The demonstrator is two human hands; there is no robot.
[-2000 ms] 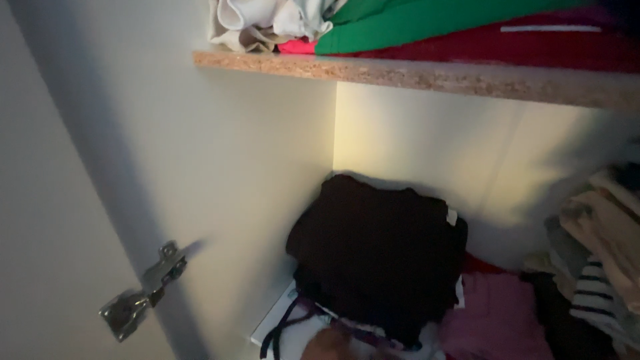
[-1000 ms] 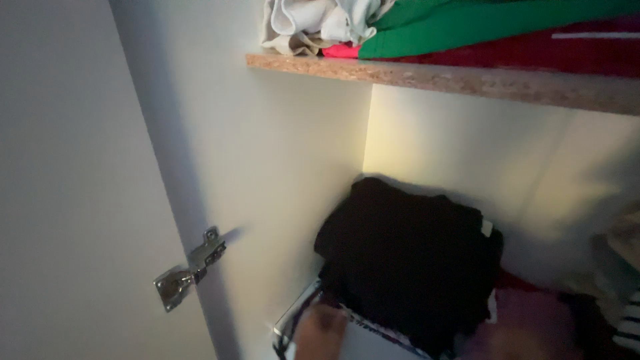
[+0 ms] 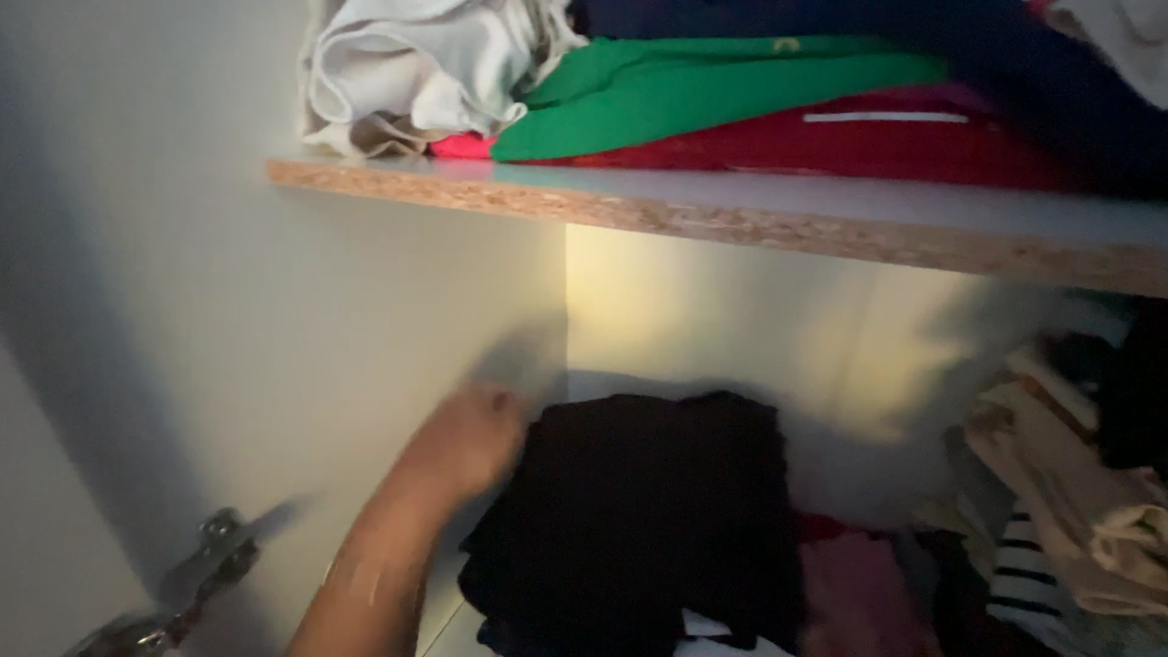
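Note:
My left hand [image 3: 479,433] reaches in from the bottom edge, its fingers at the upper left corner of a stack of folded black clothes [image 3: 639,520]. It is blurred, and its fingertips are hidden, so I cannot tell whether it grips the cloth. The stack lies in the corner of a white cabinet, against the back wall. A small white piece [image 3: 707,623] shows at its lower front. To its right lies a mauve folded garment [image 3: 862,593]. My right hand is out of view.
A chipboard-edged shelf [image 3: 639,214] crosses above, bearing a green garment [image 3: 712,91], a red garment [image 3: 821,146] and white cloth [image 3: 411,73]. A metal hinge [image 3: 214,557] juts at lower left. Beige clothes [image 3: 1049,484] and a striped garment [image 3: 1022,575] lie at right.
My left hand has risen from the lower front of the black stack to its upper left corner. The view has shifted, showing more of the upper shelf.

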